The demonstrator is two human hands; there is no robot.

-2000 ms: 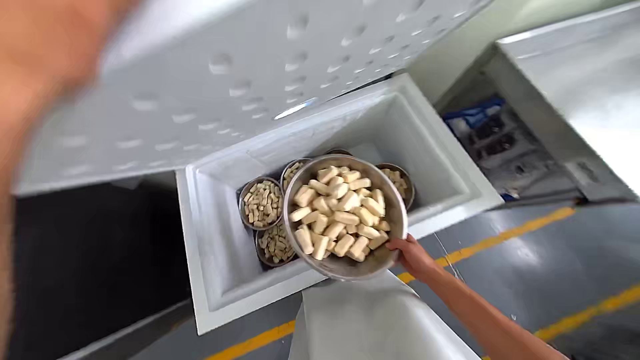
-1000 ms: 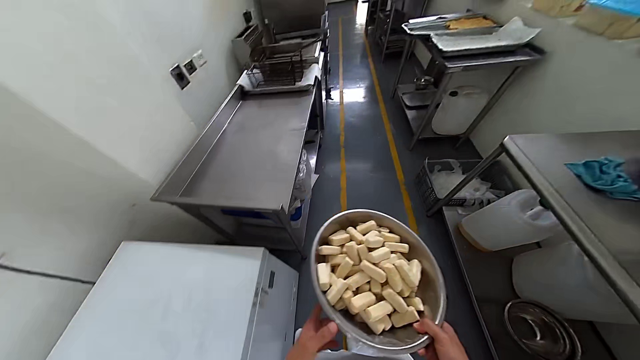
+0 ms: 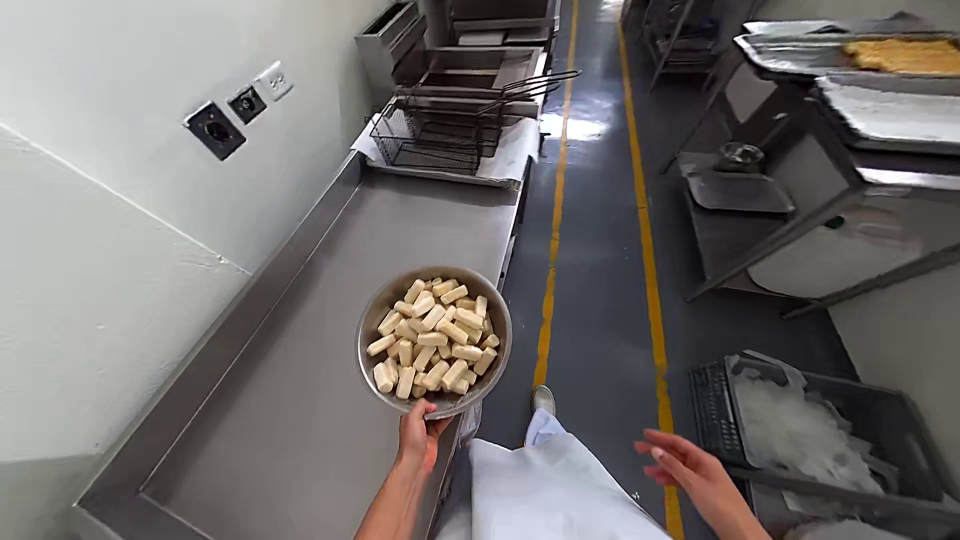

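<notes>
A round metal bowl [image 3: 365, 358] is heaped with pale, oblong food pieces [image 3: 435, 337]. My left hand [image 3: 421, 436] grips the bowl's near rim, thumb on top and fingers beneath. The bowl is over the right part of a stainless steel counter [image 3: 277, 390]; whether it rests on the metal I cannot tell. My right hand [image 3: 691, 472] holds nothing, its fingers apart, over the floor to the right of my apron [image 3: 555, 487].
Wire fryer baskets [image 3: 442, 139] lie on a paper-lined tray beyond the counter. Right of the yellow-striped floor [image 3: 592, 300] are a black crate [image 3: 870, 409] with plastic bags and a metal rack [image 3: 810, 202] bearing trays. Wall outlets [image 3: 215, 130] are at the left.
The view has shifted from the open chest freezer to the counter. My right hand has let go of the bowl's rim. The bowl is now over the counter, still in my left hand.
</notes>
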